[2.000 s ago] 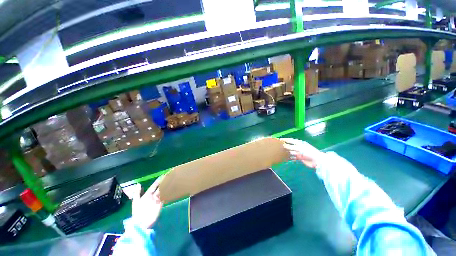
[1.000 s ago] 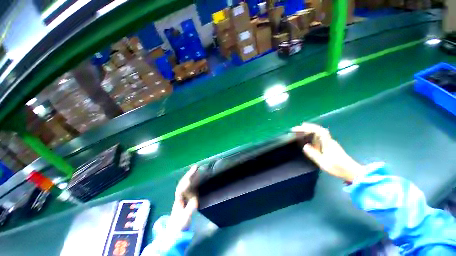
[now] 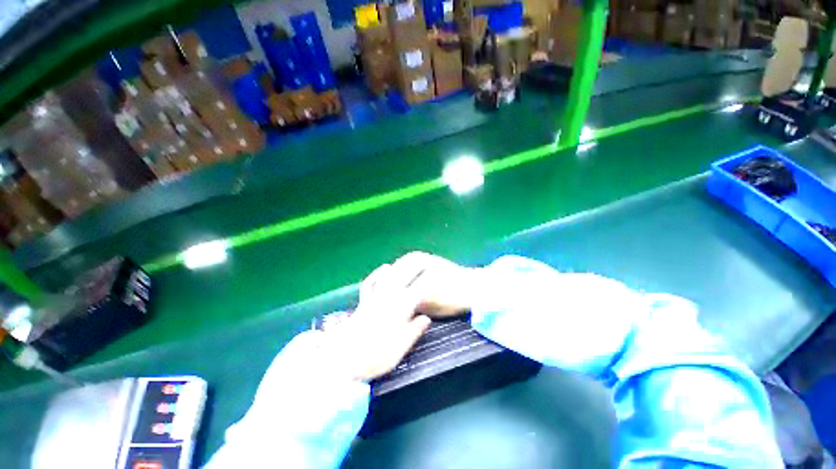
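Observation:
A black retail box (image 3: 458,366) lies closed on the green worktop in front of me, with rows of fine print on its top. My left hand (image 3: 380,334) lies on the left part of the box top. My right hand (image 3: 438,282) lies at the back edge of the box, touching or overlapping my left hand. The hands and light blue sleeves cover the box's left and back parts. I cannot tell whether the fingers grip the box or only press on it.
A bench scale (image 3: 87,426) with a dark panel stands at the lower left. Another black box (image 3: 92,311) lies on the conveyor belt (image 3: 367,229) at the left. A blue parts bin (image 3: 779,215) with dark items is at the right. An open box (image 3: 790,114) stands at the far right.
The box lid has gone from standing upright to closed over the box. My hands have moved from the box's two ends together onto its top and back. The view has shifted.

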